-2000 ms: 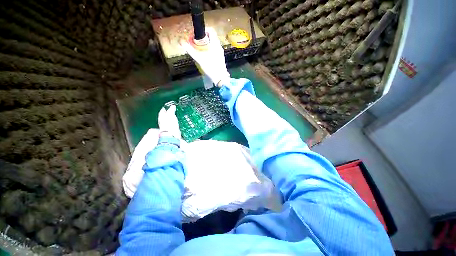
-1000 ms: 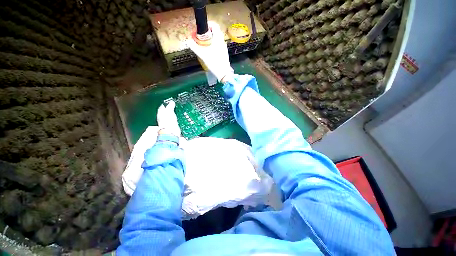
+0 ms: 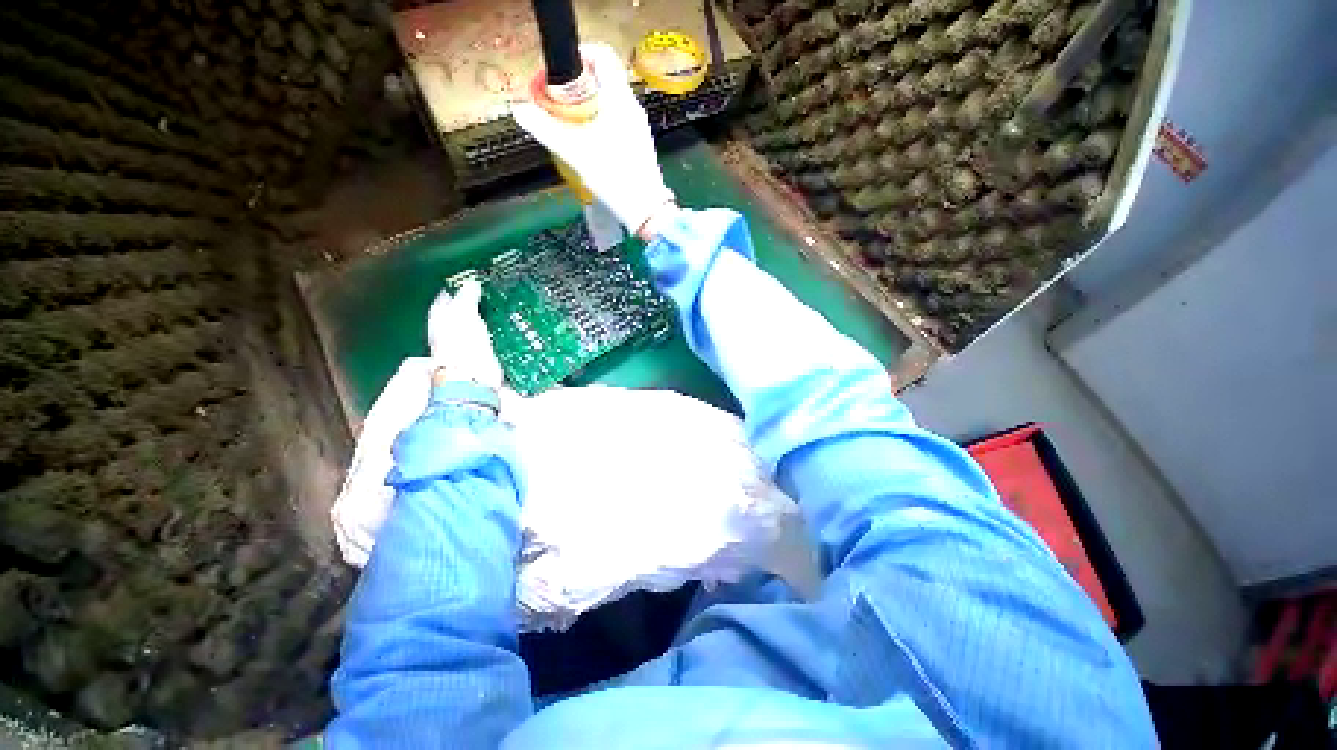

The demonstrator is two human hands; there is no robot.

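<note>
The green circuit board (image 3: 565,308), dense with small silvery parts, lies on the green mat (image 3: 384,330). My left hand (image 3: 463,331), in a white glove, holds the board at its left edge. My right hand (image 3: 606,144), also in a white glove, is closed round the orange-yellow grip of the air gun (image 3: 575,176), with a black hose rising from it. The gun's pale flat tip is just over the board's far edge. The crumpled white cloth (image 3: 631,491) lies at the booth's front edge, between my forearms, close to the board's near edge.
A metal box (image 3: 477,73) with a tan top and a round yellow item (image 3: 670,62) stands at the back. Dirty brown bumpy foam (image 3: 132,293) lines the booth walls left and right. A red-lined tray (image 3: 1044,513) with a black rim is at the lower right.
The whole view has shifted, so the scene sits slightly higher and more to the left. Both hands keep their holds on the board and air gun.
</note>
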